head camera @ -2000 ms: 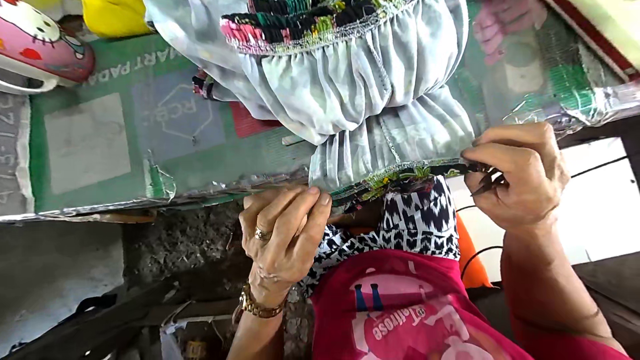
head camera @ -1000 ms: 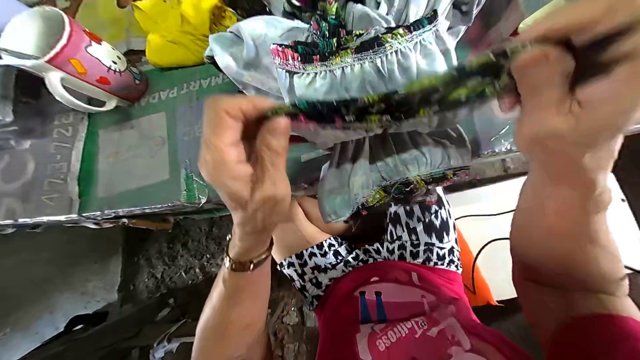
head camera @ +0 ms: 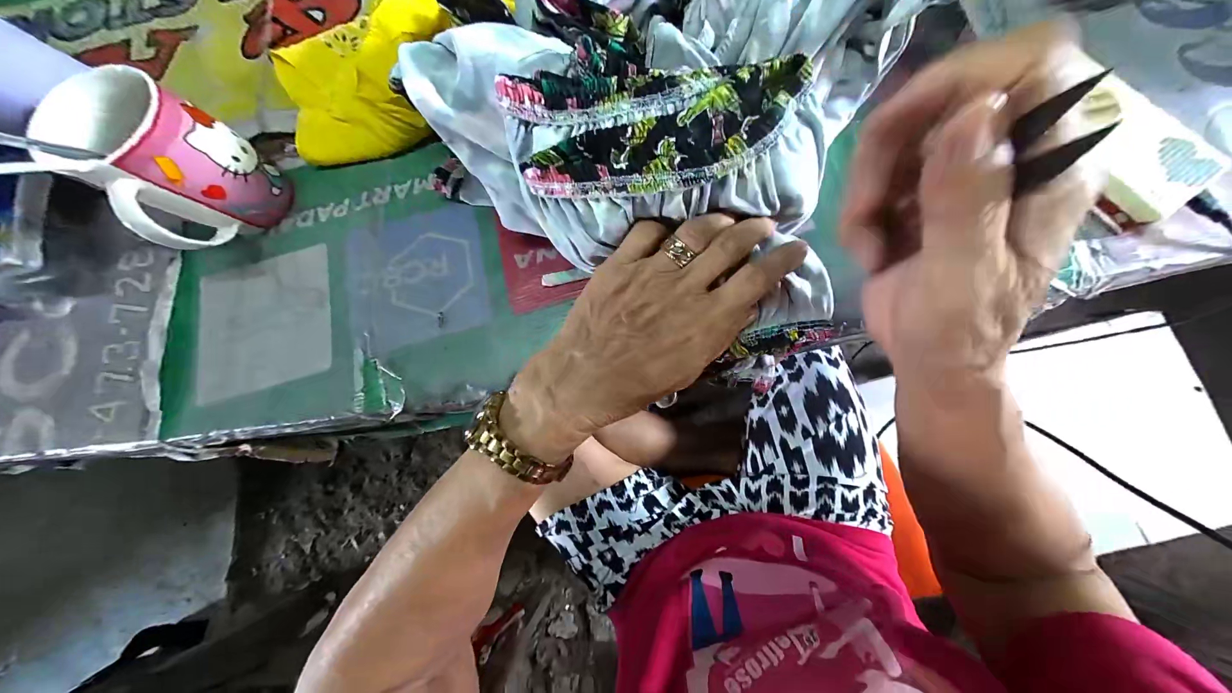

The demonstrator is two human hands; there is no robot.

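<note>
Light grey gathered fabric [head camera: 577,226] with dark floral elastic bands [head camera: 664,144] lies bunched on the table. My left hand [head camera: 664,308], with a ring and a gold-coloured watch, rests flat on it, fingers spread just below the bands. Part of the cloth hangs at the table edge near my lap. To the right, my raised right hand [head camera: 972,192] is blurred and closed around small dark scissors or snips [head camera: 1059,135], their two pointed blades apart and aimed up and right. The handles are hidden in the palm.
A pink and white mug [head camera: 183,144] with a utensil in it stands at the left. Beside it lies a yellow plastic bag [head camera: 351,87]. A pale box [head camera: 1165,154] is at the right. The table's front edge [head camera: 289,433] runs above my lap; a black cable [head camera: 1126,472] lies lower right.
The floral band stretched between both hands one second ago now lies on the cloth. My left hand has moved onto the fabric. The dark blades now show clearly in my right hand.
</note>
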